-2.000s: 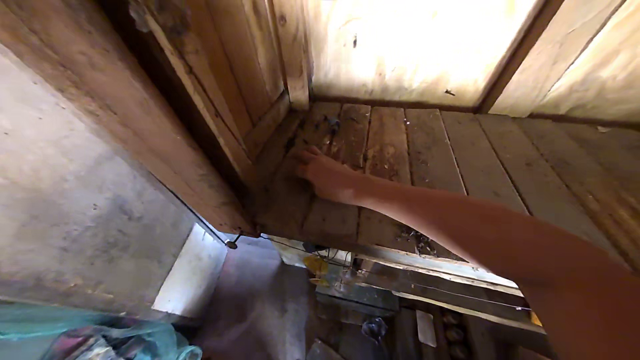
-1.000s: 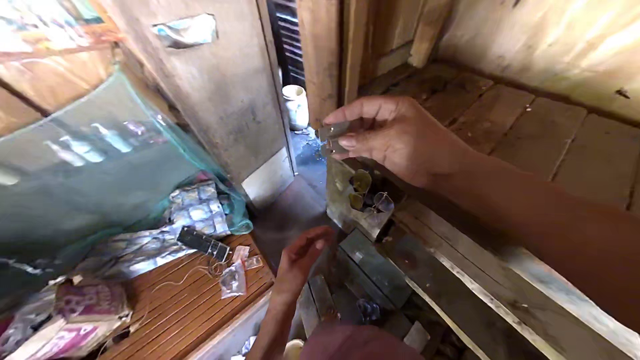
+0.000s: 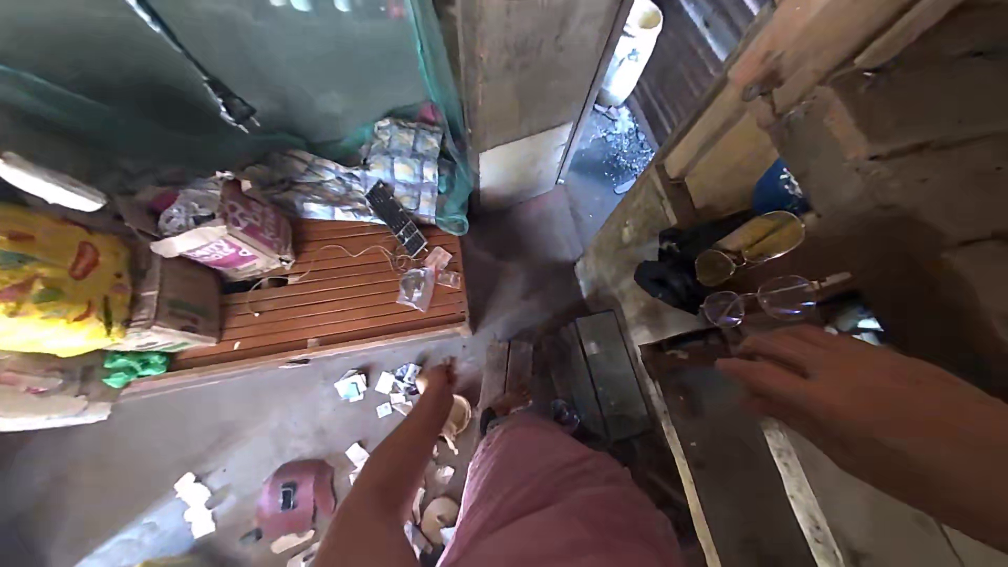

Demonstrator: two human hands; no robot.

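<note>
My right hand (image 3: 795, 370) is over the wooden ledge (image 3: 709, 449) at the right, blurred, fingers spread, with nothing visible in it. Just above its fingers are clear-lensed eyeglasses (image 3: 760, 303). Yellow-tinted eyeglasses (image 3: 748, 248) lie above those, beside a black cloth-like thing (image 3: 669, 272). Low at the centre, my left hand (image 3: 438, 379) hangs over the floor on a lowered arm; it is too small and blurred to show whether its fingers hold anything.
A slatted wooden platform (image 3: 339, 276) at the left bears a cardboard box (image 3: 244, 236), a dark slim panel (image 3: 396, 220) and small plastic bags (image 3: 416, 287). A red welding mask (image 3: 295, 500) and scattered pieces lie on the floor. A door (image 3: 524, 94) stands beside the opening, with a white container (image 3: 630, 55) beyond.
My right hand has come away from the ledge's back corner, held a small thing one second ago, and is now lower beside the eyeglasses. The view has swung left and down.
</note>
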